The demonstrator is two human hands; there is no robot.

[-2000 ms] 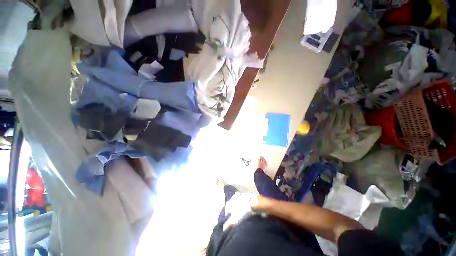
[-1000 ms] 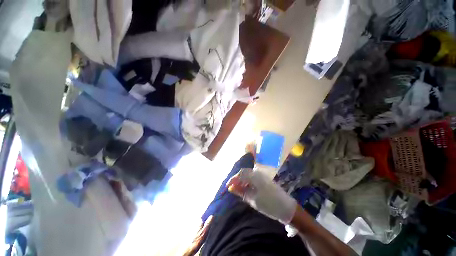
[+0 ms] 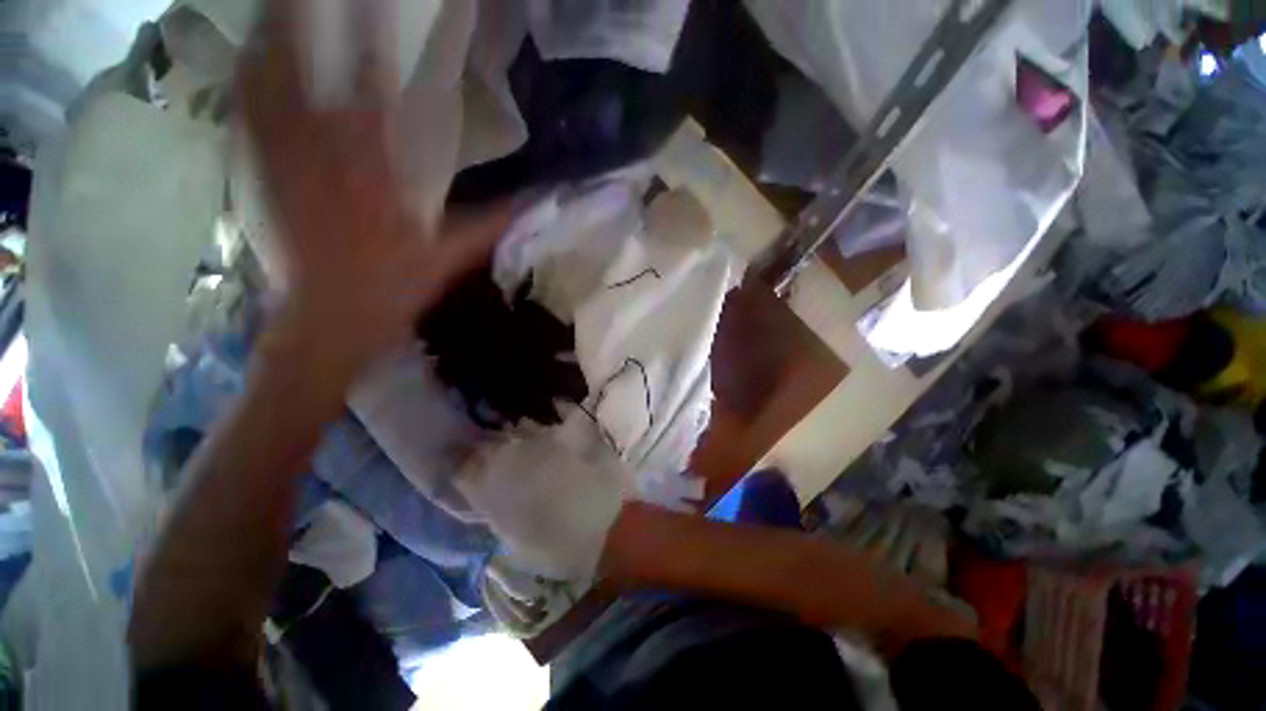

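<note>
My bare left hand [image 3: 333,195] is raised at the upper left, blurred, with its fingers apart and nothing seen in it. My right hand [image 3: 542,500], in a white knitted glove, reaches in from the lower right and rests over the cloth heap. Its fingers blend with the pale cloth, so its grip cannot be told. Crumpled white cloth [image 3: 667,333] with dark threads lies beside it. A dark cloth piece [image 3: 500,347] lies between my hands.
A slotted metal bar [image 3: 889,132] slants across the upper right. A brown board [image 3: 778,382] lies under the white cloth. Large white sheets [image 3: 972,208] hang at the upper right. Grey scraps [image 3: 1083,458] and a reddish latticed basket [image 3: 1111,625] are at the right. Light blue cloth [image 3: 368,479] lies lower left.
My view has moved closer over the cloth heap. My left hand has come up into view. My gloved right hand has moved left and up onto the cloth. The slotted bar now shows.
</note>
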